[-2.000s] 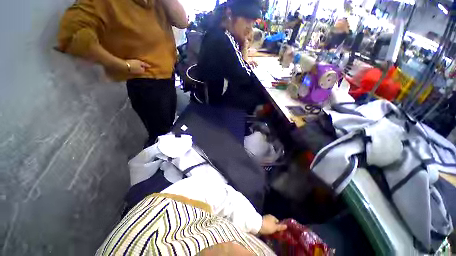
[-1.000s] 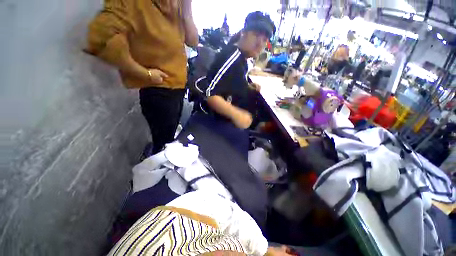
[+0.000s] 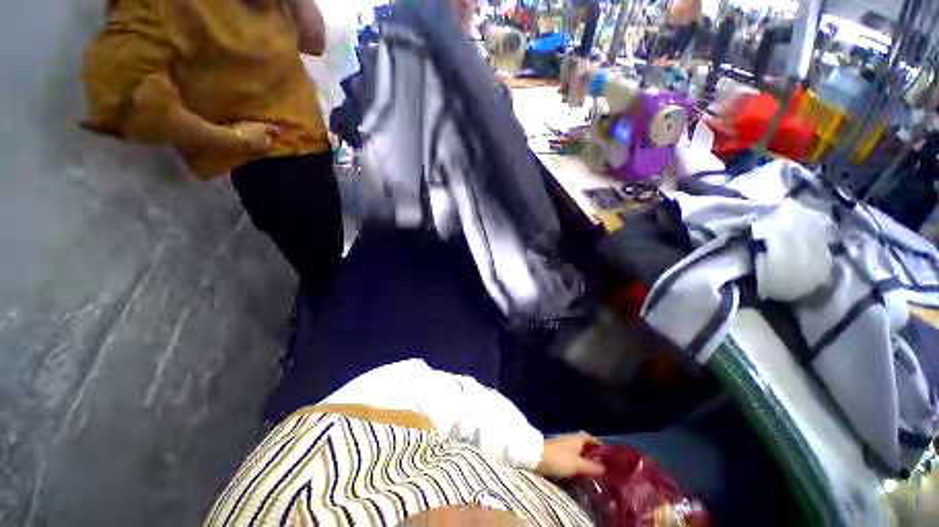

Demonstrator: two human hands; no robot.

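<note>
My left hand [image 3: 566, 456], in a white sleeve, is at the lower middle, with its fingers closed on the edge of a shiny dark red packet [image 3: 640, 489]. The packet's lower part is cut off by the picture's edge. My right hand is not in view. A large grey-and-navy garment piece [image 3: 404, 129] is lifted and blurred in front of the seated person, hiding most of them.
A person in a mustard top [image 3: 221, 82] stands at the left. A purple sewing machine [image 3: 651, 134] is on the neighbouring table. Grey garments with dark lines [image 3: 793, 252] are heaped on a green-edged table [image 3: 767, 412] at the right.
The grey-and-navy garment piece has risen from low between us to in front of the seated person. My left hand and the red packet, almost out of frame one second ago, show again.
</note>
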